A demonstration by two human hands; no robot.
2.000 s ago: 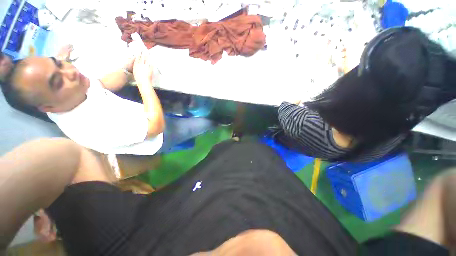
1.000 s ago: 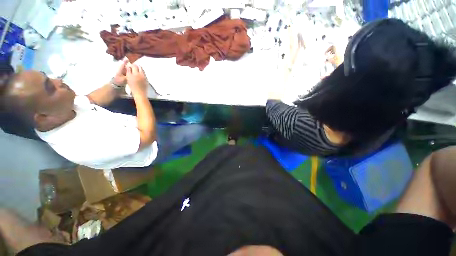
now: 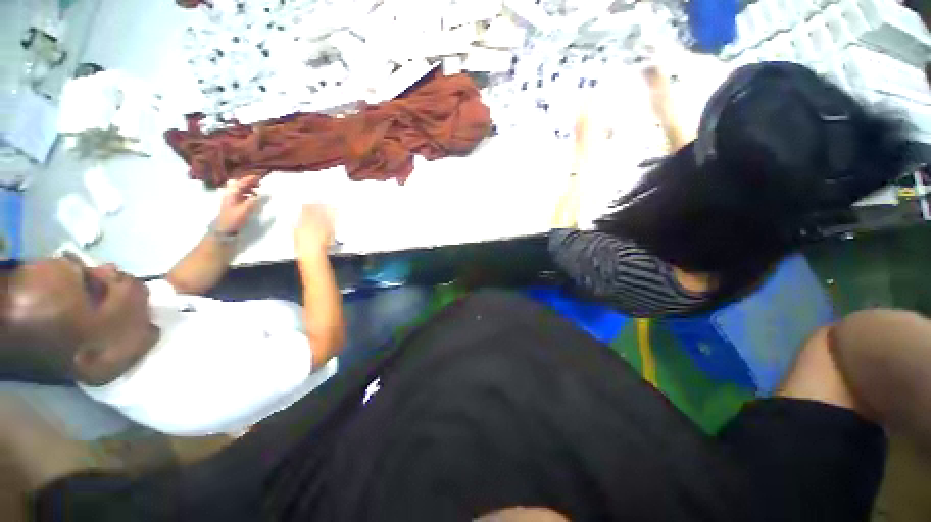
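Neither of my hands shows; only a blurred bare arm at the lower left edge and a bare arm at the right edge are in view. Nearest in front lies a long white table (image 3: 408, 216). A crumpled rust-brown cloth (image 3: 337, 138) lies along it. Small white boxes (image 3: 408, 36) are heaped behind the cloth. Many small bottles with dark tops (image 3: 245, 66) lie around them, and more lie right of the cloth.
A person in white (image 3: 214, 357) sits at the left, hands over the table. A dark-haired person in a striped top (image 3: 623, 270) sits at the right, arms on the table. A blue crate (image 3: 776, 316) is beside that person. White boxes stand in rows at the upper right.
The view has shifted, showing more of the table. The left person's hands have moved apart. The brown cartons at the lower left have mostly gone out of view.
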